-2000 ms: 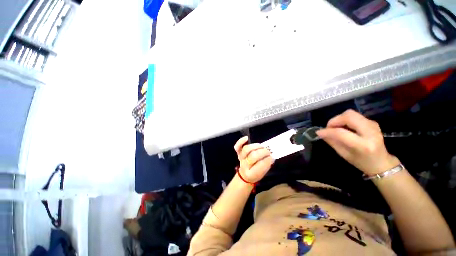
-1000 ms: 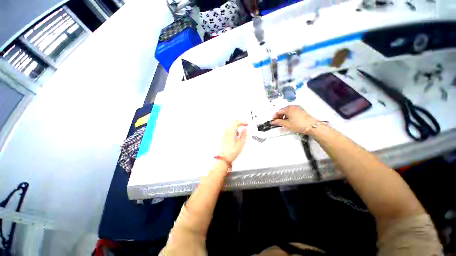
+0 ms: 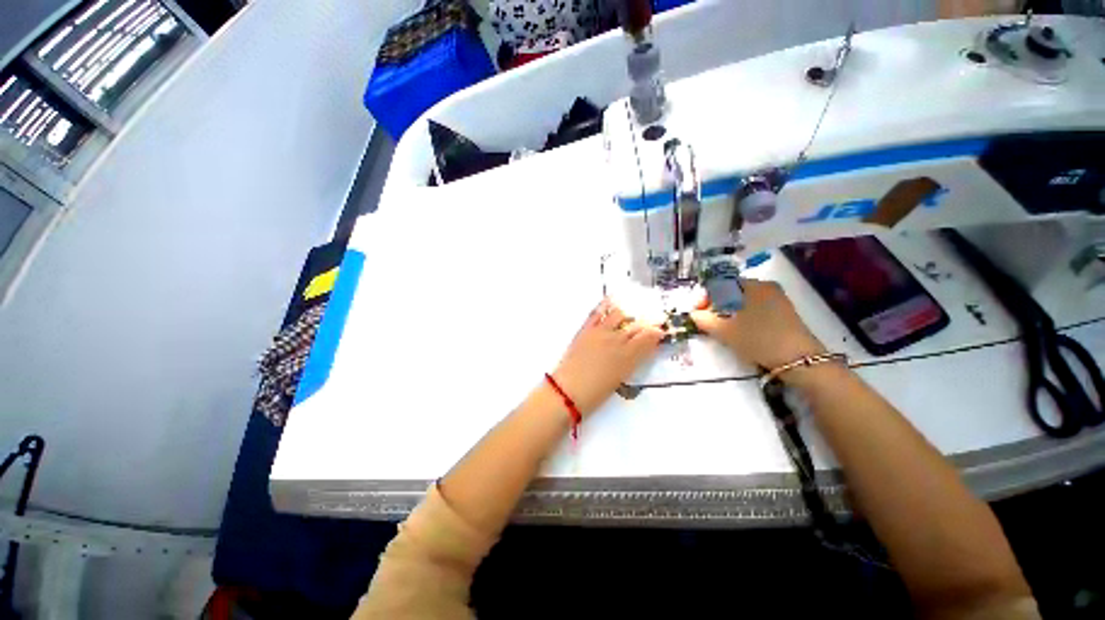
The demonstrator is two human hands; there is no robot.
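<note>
My left hand [image 3: 610, 351] and my right hand [image 3: 754, 329] meet at the presser foot and needle [image 3: 686, 273] of the white sewing machine [image 3: 836, 182]. Between their fingertips they hold a small dark fabric piece [image 3: 680, 323] flat on the bed, at the foot. The fingers cover most of it. A long dark strip [image 3: 794, 451] comes from under my right wrist and hangs over the table's front edge. I cannot tell whether it joins the small piece.
A smartphone [image 3: 870, 291] lies under the machine arm, with black-handled shears [image 3: 1052, 363] to its right. A blue crate [image 3: 424, 75] with cloth stands behind the table. Plaid cloth [image 3: 291, 351] lies beyond the left edge. A tape measure [image 3: 582, 501] runs along the front edge.
Both hands have risen from above the lap to the machine bed, and their fingertips have come together at the presser foot. The pale tag held earlier no longer shows. The view has tilted up.
</note>
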